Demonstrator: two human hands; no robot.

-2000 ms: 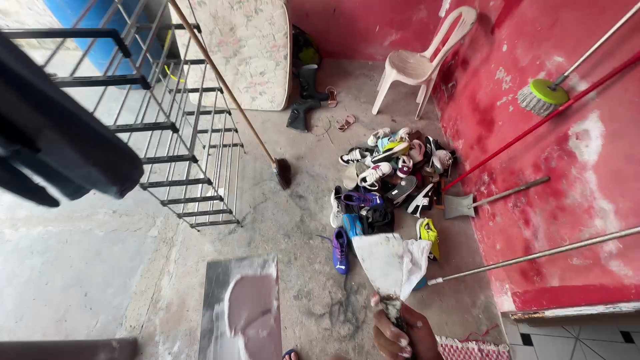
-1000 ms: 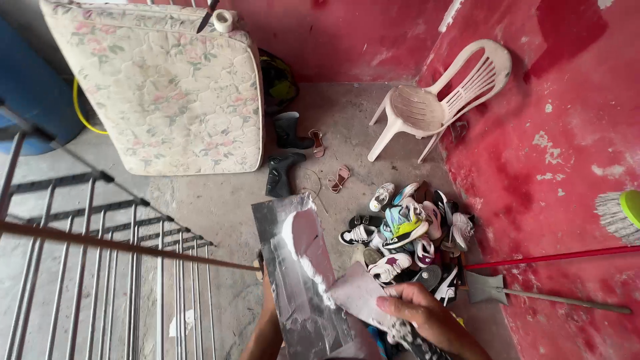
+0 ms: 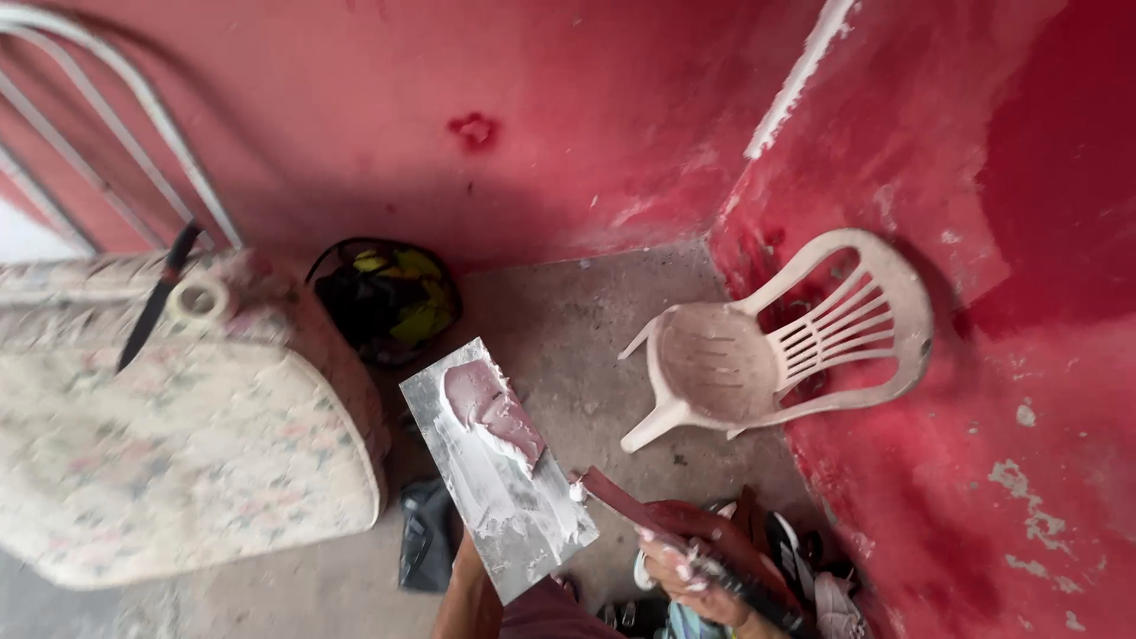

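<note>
My right hand (image 3: 692, 568), smeared with putty, is closed around the dark handle of a putty knife (image 3: 621, 501). A small dab of white putty sits at the blade's tip, beside the right edge of a flat metal plaster hawk (image 3: 524, 524). On the hawk lies a thick pinkish mound of putty (image 3: 493, 413), with thin white smears below it. My left forearm (image 3: 470, 590) reaches up under the hawk, which rests on my left hand; the hand itself is hidden behind the plate.
A plastic chair (image 3: 719, 364) stands in the corner between red walls. At the left, a floral mattress (image 3: 177, 470) bears a knife (image 3: 155, 306) and a tape roll (image 3: 198, 300). A black and yellow bag (image 3: 386, 297) leans by the wall. Shoes (image 3: 785, 546) and a black boot (image 3: 426, 532) lie below.
The hawk, on the floor two seconds ago, is now held up. The putty knife has come off its surface to the right edge. The view has swung up toward the wall corner.
</note>
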